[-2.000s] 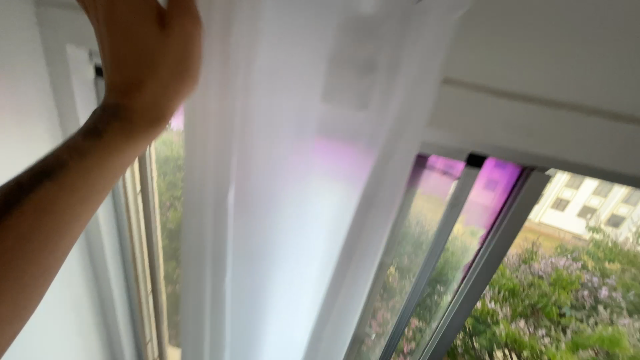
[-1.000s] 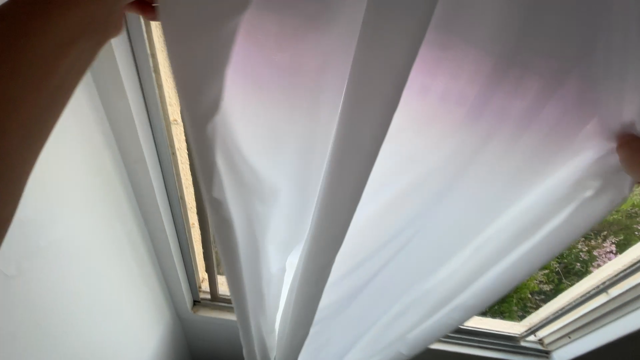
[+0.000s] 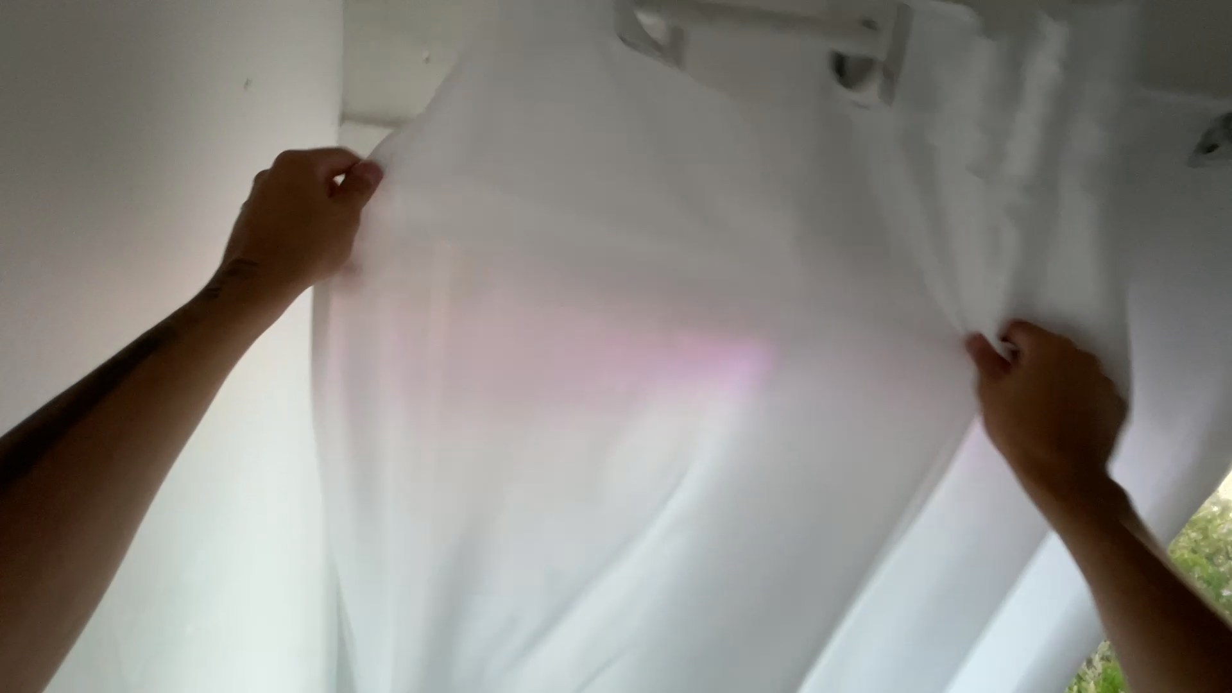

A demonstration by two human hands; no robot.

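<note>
A sheer white curtain (image 3: pixel 597 462) spreads between my two hands in front of the window, with a pink glow showing through it. At the upper left my left hand (image 3: pixel 303 212) pinches its left edge between thumb and fingers. My right hand (image 3: pixel 1049 395), lower and at the right, grips a gathered fold of the same cloth. Creases run from the right hand up to the bunched curtain top. A pale curtain rod (image 3: pixel 770 19) shows above, partly covered by the cloth.
A white wall (image 3: pixel 154 125) runs along the left side. Near the upper right edge is a small metal bracket or fitting (image 3: pixel 1215 142), blurred. Green foliage (image 3: pixel 1203 549) shows outside at the lower right, past the curtain's edge.
The curtain, earlier hanging in narrow folds, is now stretched wide between both hands. The view has tilted up, bringing the rod into sight. My right hand is now fully visible.
</note>
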